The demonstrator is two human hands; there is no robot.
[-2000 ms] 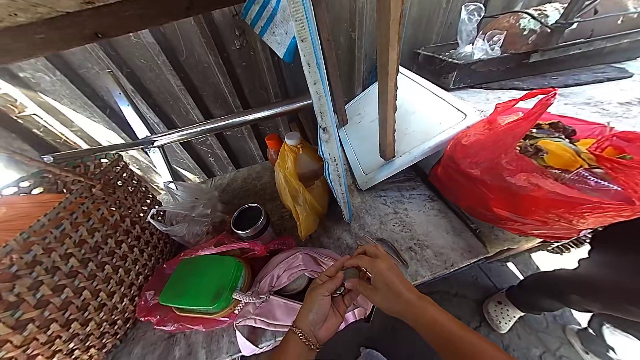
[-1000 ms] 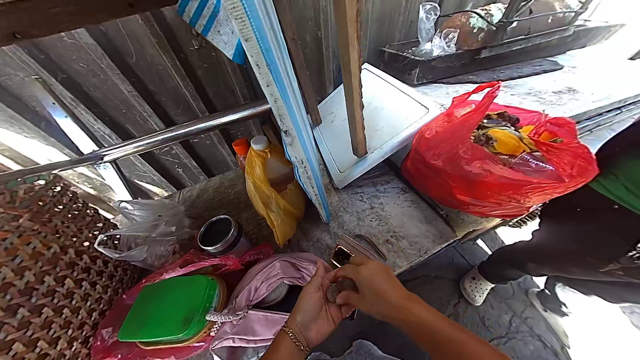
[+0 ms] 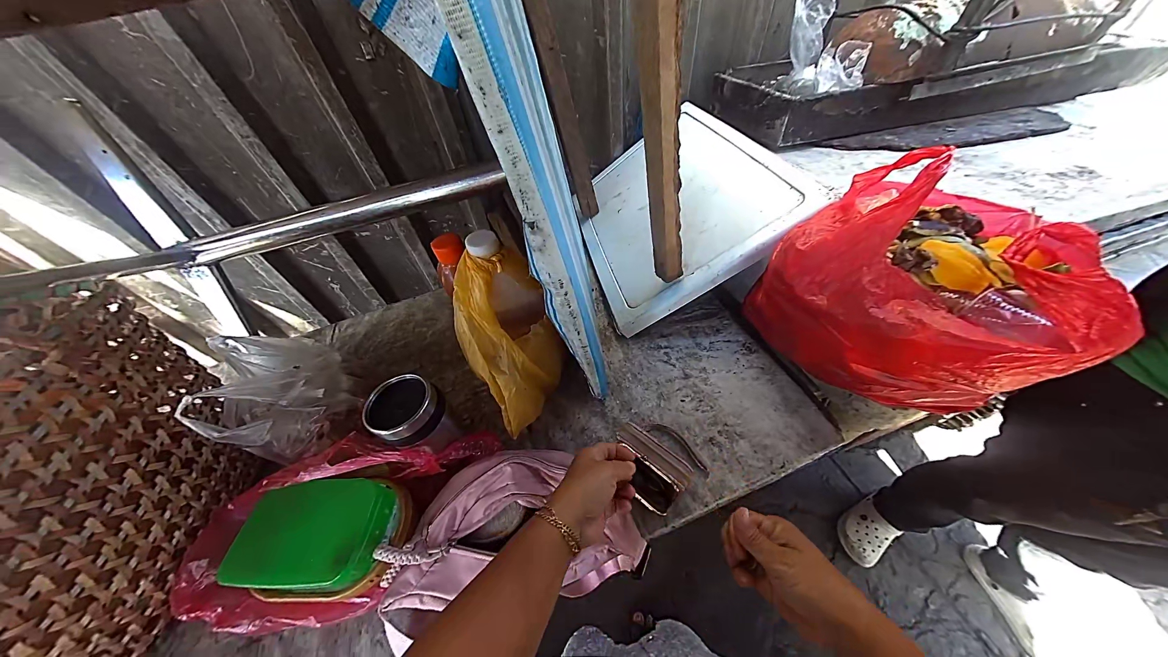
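My left hand [image 3: 595,485], with a chain bracelet at its wrist, is at the near edge of an open coin purse [image 3: 655,470] with a metal frame and a strap. Its fingers pinch the purse's rim. The purse rests at the bench edge, just right of a pink fabric bag [image 3: 493,493]. To the right, apart from the purse, my right hand [image 3: 771,557] is held with curled fingers over the floor; whether something is inside it is hidden.
Left of the pink bag are a green-lidded container [image 3: 310,534], a steel tumbler [image 3: 401,411] and a woven basket [image 3: 82,456]. A yellow bag with bottles [image 3: 506,338], a white tray [image 3: 712,210] and a full red plastic bag [image 3: 867,319] stand behind. A person's legs [image 3: 1049,484] are at right.
My hands were close together over the purse; now they are apart, the left at the purse and the right moved away to the right. The view has shifted somewhat.
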